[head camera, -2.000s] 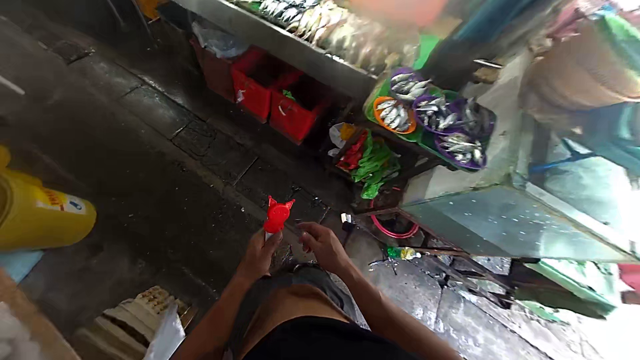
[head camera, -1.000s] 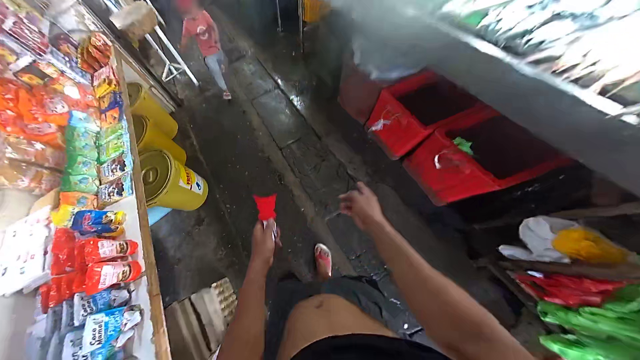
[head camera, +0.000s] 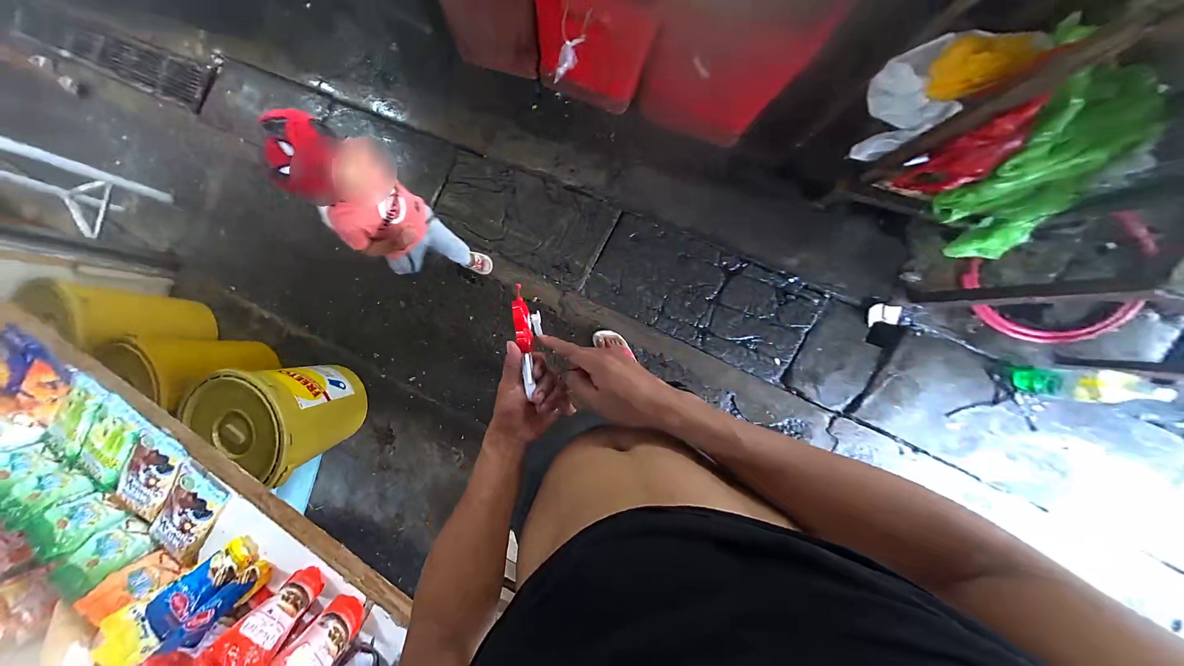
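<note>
My left hand (head camera: 529, 398) is closed around the white handle of a small red plastic object (head camera: 522, 324), held upright in front of my waist. Its exact kind is not clear. A small white part juts from its right side. Close to that part is my right hand (head camera: 615, 377), index finger extended toward the object; whether the fingertip touches it cannot be told. Nothing shows in the right hand, though its palm is turned away.
A person in a red cap (head camera: 296, 153) and pink shirt stands ahead on the wet pavement. Yellow drums (head camera: 319, 416) and a stall of snack packets (head camera: 102, 444) are at left. Red bins (head camera: 601, 55) stand beyond; at right are green plastic bags (head camera: 1082, 139) and a pink hoop (head camera: 1045, 328).
My right hand was apart from the red object one second ago and has come in beside it. The person in the pink shirt is nearer. The view has turned.
</note>
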